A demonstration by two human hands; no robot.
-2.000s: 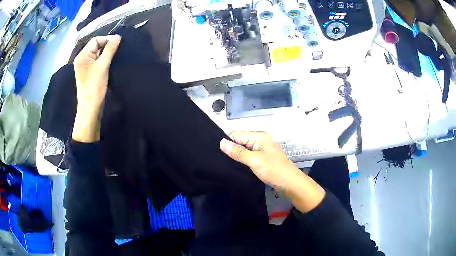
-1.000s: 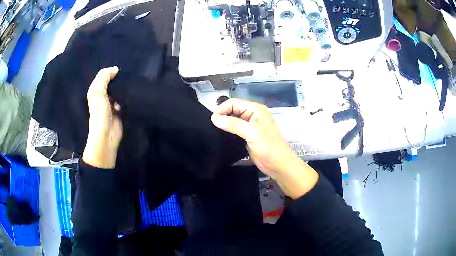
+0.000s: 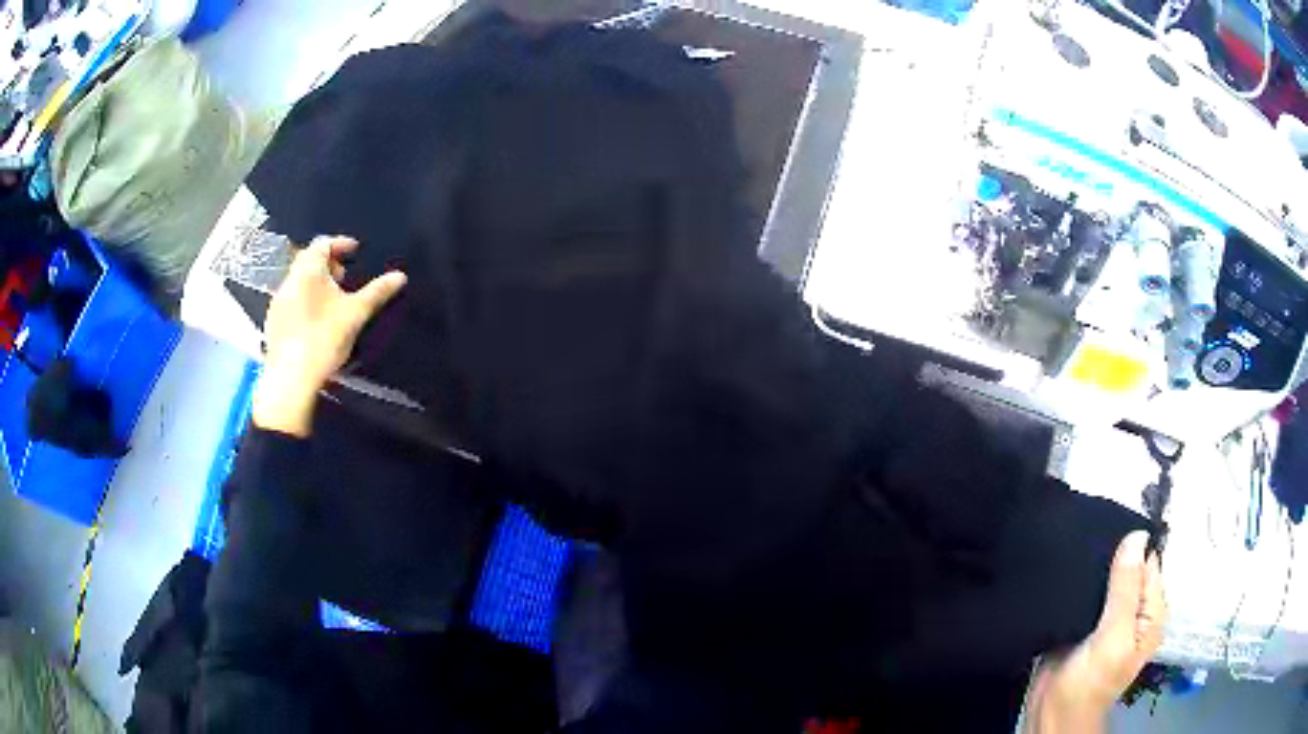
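A large black cloth panel (image 3: 574, 287) lies spread across the left of the white table and reaches right, over part of the bed plate opening. My right hand (image 3: 1126, 624) holds its right end, thumb on the cloth edge, at the lower right. My left hand (image 3: 330, 316) is at the panel's left side, thumb and fingers apart, with no cloth pinched between them. The overlock machine (image 3: 918, 215) stands behind and to the right; its needle area (image 3: 1019, 265) shows, with no cloth in it.
A blue slatted crate (image 3: 524, 581) is by my lap with black cloth. A blue bin (image 3: 122, 387) and a pale green sack (image 3: 151, 151) are at the left. A dark branching scrap (image 3: 1159, 466) lies right of the opening. The control panel (image 3: 1245, 323) is at the right.
My view has turned left. My right hand has moved far right with the cloth's end, and the panel is now spread wide. My left hand has opened at the panel's left side.
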